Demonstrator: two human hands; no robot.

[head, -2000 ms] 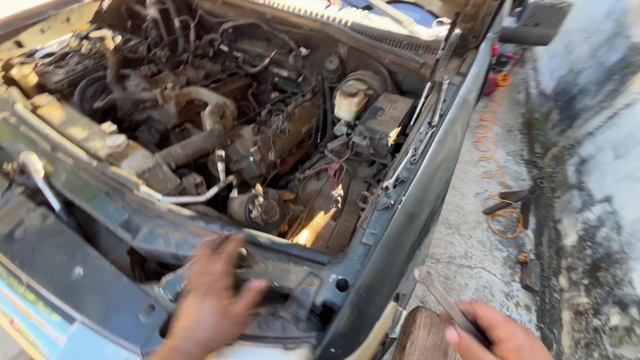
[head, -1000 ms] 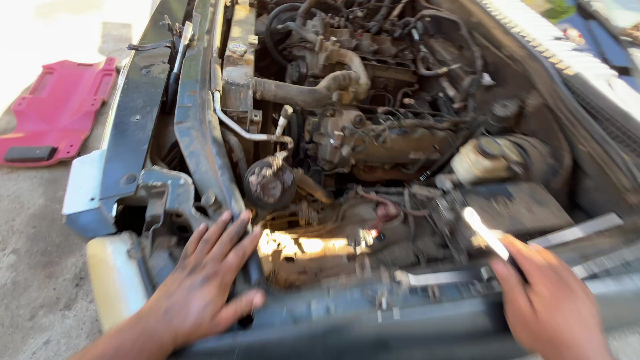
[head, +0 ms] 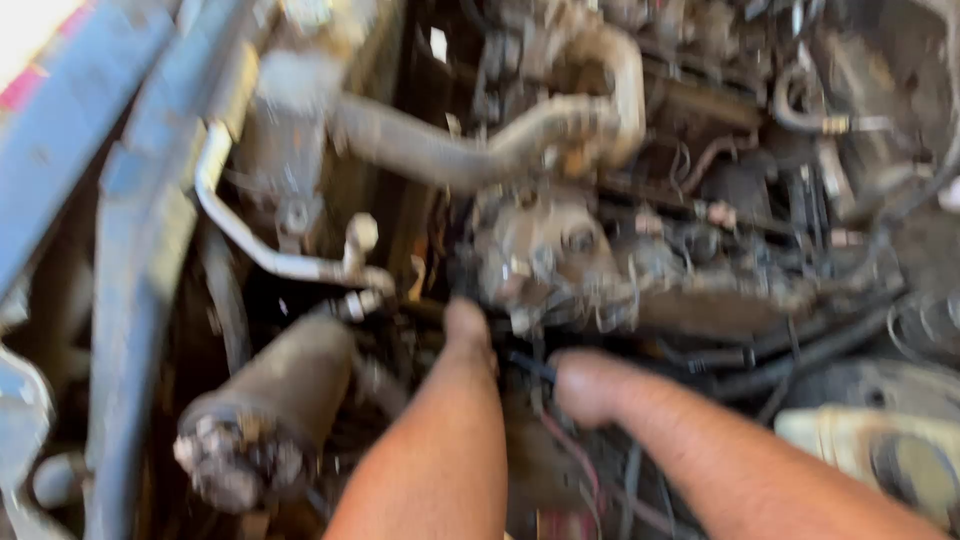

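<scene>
Both of my arms reach down into the engine bay beside the dirty engine block (head: 555,247). My left hand (head: 466,326) is low in the gap left of the block, its fingers hidden and blurred. To its right is my right hand (head: 589,386), at the end of a dark, thin bar-like thing (head: 532,367) that points toward my left hand; its fingers are mostly out of sight. A metal pipe (head: 277,262) with a fitting and a cylindrical canister (head: 270,397) lie left of my left arm. Above the hands runs a thick dusty hose (head: 450,154).
The blue front body panel (head: 75,142) and a crossmember (head: 142,300) border the bay at left. A pale plastic reservoir (head: 870,457) stands at lower right. Thin wires and a reddish cable (head: 574,450) run below my right hand. Black hoses (head: 817,345) cross at right.
My left hand has left the front edge of the bay, and both hands have gone down beside the engine. The shiny metal tool earlier in my right hand is not clearly seen now. The view is much closer.
</scene>
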